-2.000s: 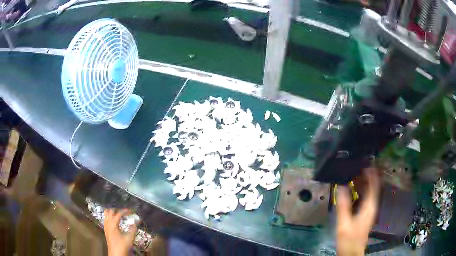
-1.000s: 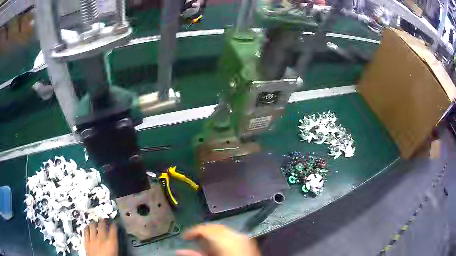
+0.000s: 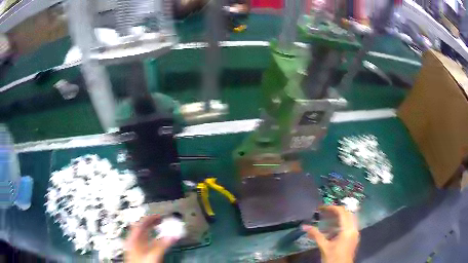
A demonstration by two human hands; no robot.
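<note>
My left hand [image 3: 145, 241] holds a white plastic part [image 3: 171, 228] between thumb and fingers over the near left of the first press's base plate [image 3: 192, 220]. My right hand [image 3: 333, 233] is near the bench's front edge, at the dark metal tube [image 3: 295, 236] and just below the pile of small dark, green and reddish inserts [image 3: 341, 189]. Its thumb and fingers are curved apart; blur hides whether it holds anything small. A large heap of white parts [image 3: 92, 203] lies left of the press.
The black press block [image 3: 154, 159] stands above the base plate. Yellow-handled pliers [image 3: 218, 190] lie between it and the second green press [image 3: 279, 102]. A smaller white heap [image 3: 365, 156] and a cardboard box [image 3: 436, 118] are at right. A light blue fan [image 3: 7, 167] is cut off at left.
The view has shifted, so the bench appears further right. My left hand has come from the white heap with a white part. My right hand has moved right, towards the inserts.
</note>
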